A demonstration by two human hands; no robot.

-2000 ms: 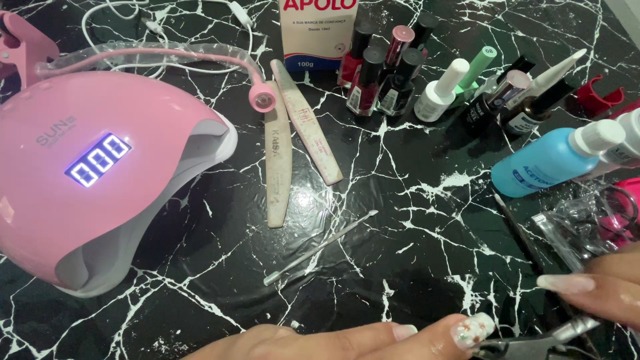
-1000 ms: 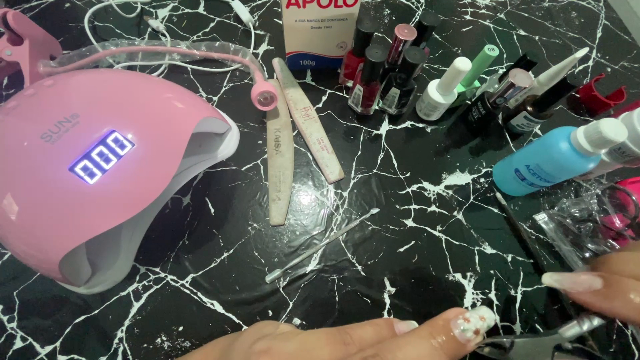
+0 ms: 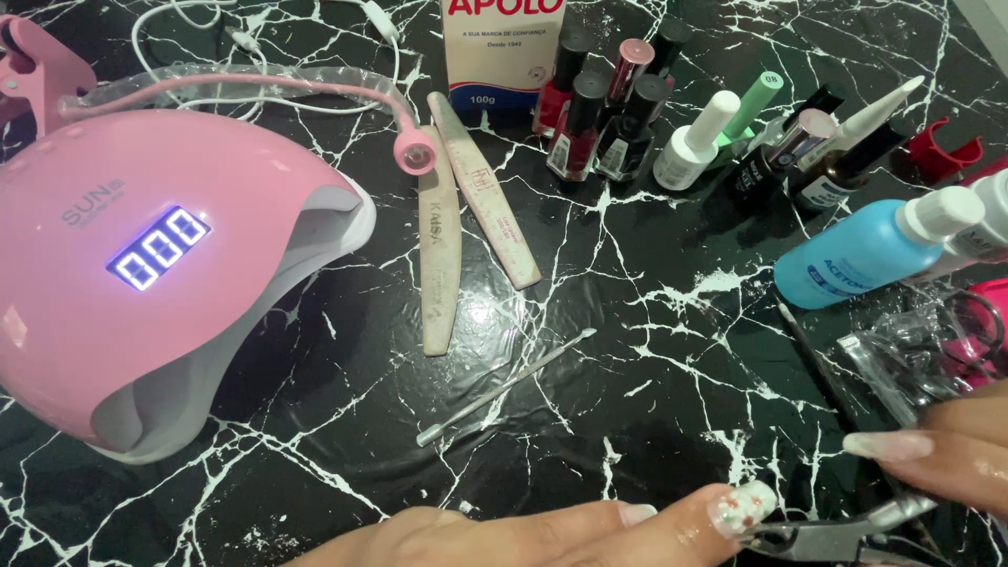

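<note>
My left hand [image 3: 535, 535] lies low in the view, fingers reaching right; one nail bears a white coat with a small flower pattern. At the lower right, my right hand [image 3: 957, 453] grips metal cuticle nippers [image 3: 835, 539], whose jaws are against the side of that decorated nail. Part of the nippers and most of the right hand are cut off by the frame. A metal cuticle pusher [image 3: 508, 387] lies above the left hand, and two nail files, one [image 3: 439, 252] nearly upright in view and one [image 3: 486, 193] slanted, lie farther back.
A pink nail lamp [image 3: 260, 181] with a lit display stands left, near a pink flexible-neck lamp [image 3: 415, 152]. Nail polish bottles [image 3: 579, 130] and a cotton box [image 3: 504, 47] are at the back. A blue acetone bottle [image 3: 858, 252], a thin brush [image 3: 811, 354] and clear plastic packaging [image 3: 890, 354] sit right.
</note>
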